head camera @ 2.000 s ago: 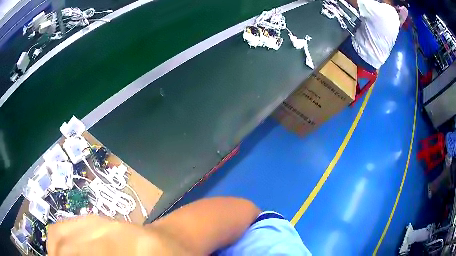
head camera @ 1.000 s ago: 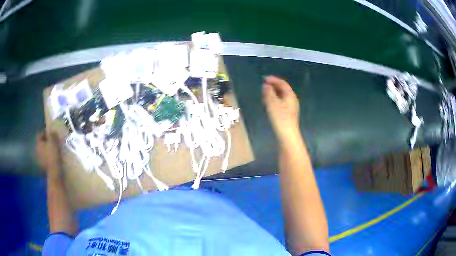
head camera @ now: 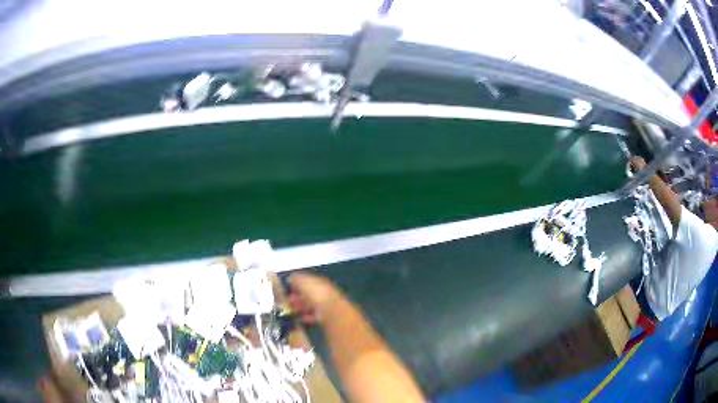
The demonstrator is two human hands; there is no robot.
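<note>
A tan cardboard sheet [head camera: 324, 386] lies at the bottom left, its lower part cut off. White housings [head camera: 209, 303] stand along its far side, with circuit boards [head camera: 216, 358] and bundled white cables [head camera: 272, 378] nearer me. My right hand [head camera: 313, 297] is at the sheet's right edge, fingers bent beside the rightmost housing; blur hides whether it grips. My left hand [head camera: 52, 392] shows only slightly at the sheet's left edge, mostly cut off by the frame; its grip is unclear.
The green conveyor [head camera: 315, 181] runs across behind the pale metal rail [head camera: 441, 236]. Another cable-and-board cluster [head camera: 560, 232] lies on the bench at right. A person in a white top [head camera: 681, 256] reaches toward the belt. A cardboard carton [head camera: 618, 319] stands below the bench. A metal post [head camera: 366, 67] hangs ahead.
The view has swung up and toward the conveyor, so the loaded sheet sits lower in the picture. My right hand has moved from beside the sheet to its right edge.
</note>
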